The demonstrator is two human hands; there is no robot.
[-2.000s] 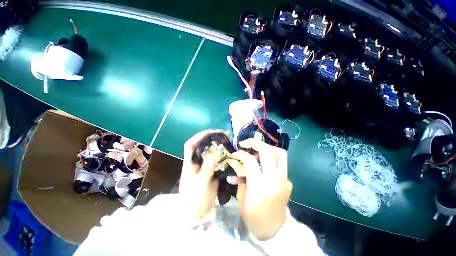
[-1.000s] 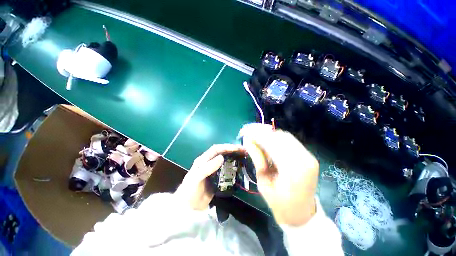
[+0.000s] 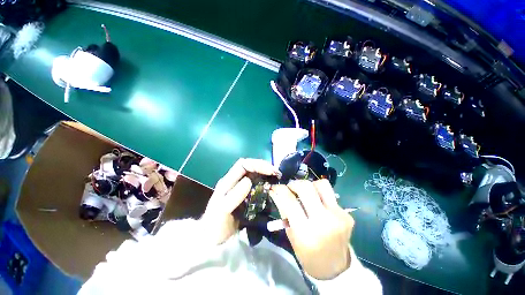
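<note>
My left hand (image 3: 229, 199) holds a black camera head module with its circuit board (image 3: 257, 201) facing up, low in the middle of the view. My right hand (image 3: 314, 222) is at the module's right side, its fingertips pinched at the board's edge. A short white piece (image 3: 277, 225) sticks out beneath its fingers; what it is, I cannot tell. Just beyond my hands a camera housing with a white bracket (image 3: 284, 144) and black body (image 3: 322, 168) lies on the green bench (image 3: 167, 86). Red wires (image 3: 312, 138) rise from it. The pinched part is hidden.
Rows of head modules (image 3: 347, 87) stand at the far right. A tangled whitish heap (image 3: 411, 222) lies right of my hands. Another housing (image 3: 86, 69) lies far left, more units (image 3: 499, 199) at the right edge. An open cardboard box (image 3: 57, 230) of housings is below left.
My right hand has come down from the housing beyond to the module's board, uncovering the housing. The yellow piece seen earliest at my fingers no longer shows. The view has shifted slightly.
</note>
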